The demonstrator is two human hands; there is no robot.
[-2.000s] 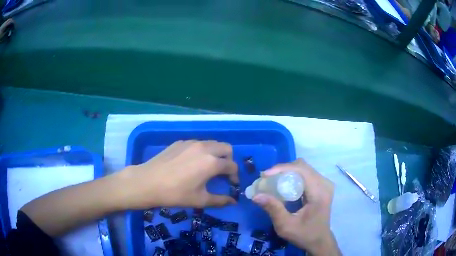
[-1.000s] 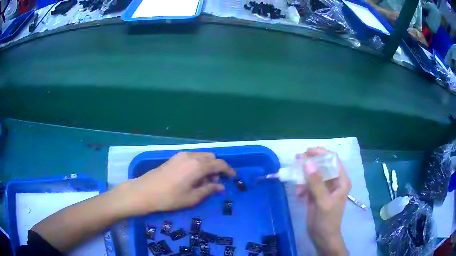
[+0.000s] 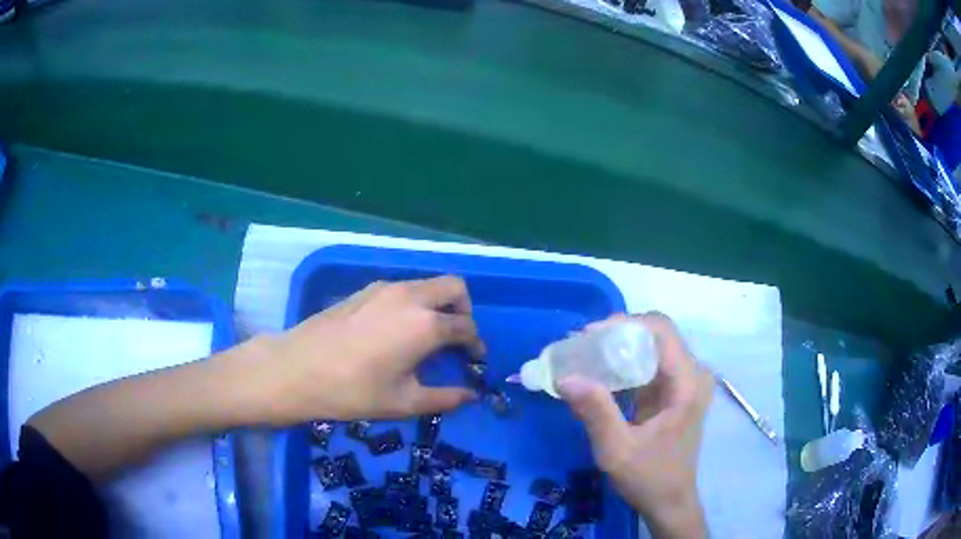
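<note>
My left hand (image 3: 390, 347) is over the blue tray (image 3: 453, 260), thumb and fingers closing on a small black part (image 3: 477, 371). Another small dark part (image 3: 497, 400) lies just beside the fingertips. My right hand (image 3: 648, 421) holds a translucent bottle (image 3: 603, 358) on its side, its pinkish needle tip pointing left, a short gap from the held part. Many loose black plastic parts (image 3: 422, 490) lie in the lower half of the tray.
The tray sits on a white sheet (image 3: 706, 305) with tweezers (image 3: 748, 408) at right. A second blue tray (image 3: 111, 302) is at left. A spare bottle (image 3: 832, 450), slim pale tools (image 3: 828, 387) and clear bags (image 3: 843, 500) lie far right. A green channel (image 3: 422, 147) runs behind; a person's arm shows top right.
Since one second ago, my left fingers have closed on a part and my right hand has brought the bottle tip nearer to it. The camera view has also shifted.
</note>
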